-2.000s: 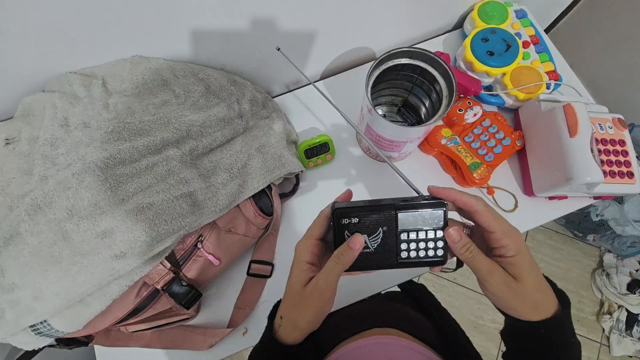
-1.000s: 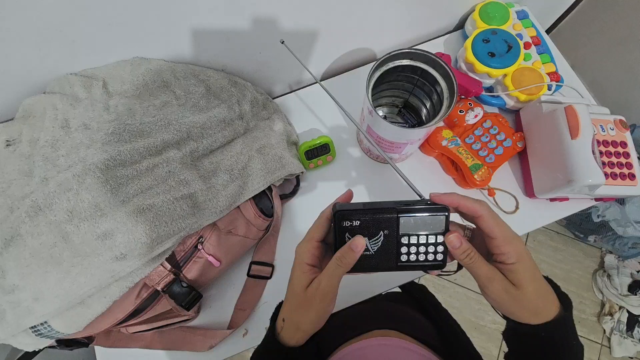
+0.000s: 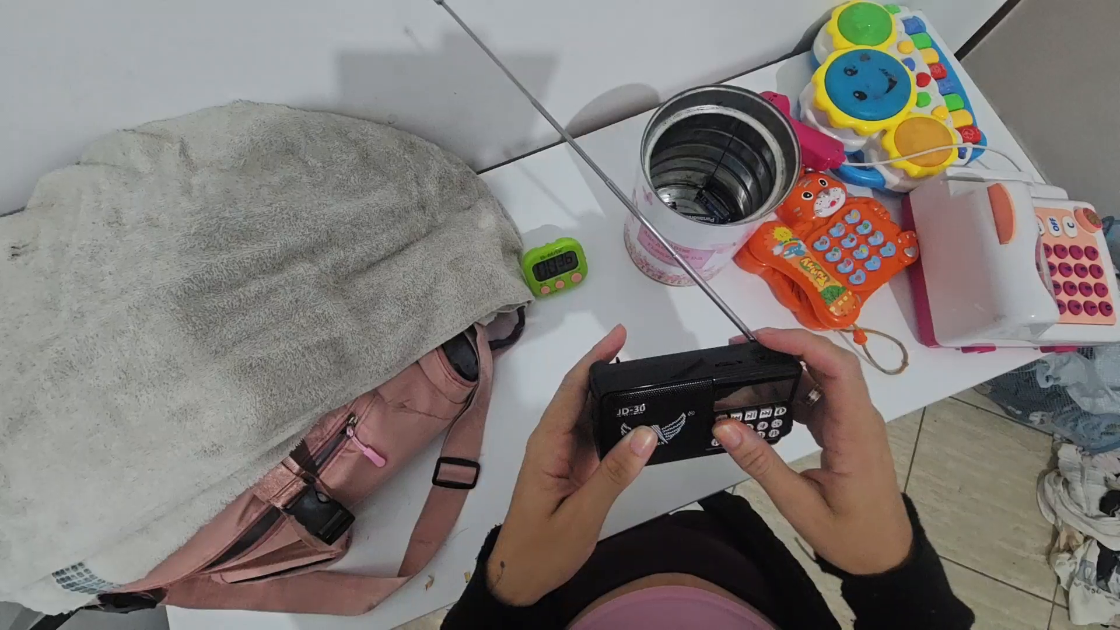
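A black portable radio [image 3: 656, 398] with a silver keypad is held between my two hands, over the front edge of the white table. My left hand [image 3: 573, 477] grips its left end, the thumb on the speaker face. At the right end is my right hand [image 3: 822, 464], its thumb on the left part of the keypad. The radio's extended telescopic antenna [image 3: 595, 166] slants up and left, passing in front of a metal can [image 3: 674, 254]. Inside the can lie small dark items. The lower edge of the radio's face is partly covered by my thumbs.
A green digital timer [image 3: 556, 267] sits beside a grey towel [image 3: 262, 289] draped over a pink bag [image 3: 376, 437]. Right of the can are an orange toy phone [image 3: 853, 249], a toy keyboard with drums [image 3: 875, 87] and a white toy cash register [image 3: 962, 262]. Clothes [image 3: 1085, 507] lie on the floor.
The radio has tilted, so its top side shows more. My right thumb has moved from the keypad's right side to its left part.
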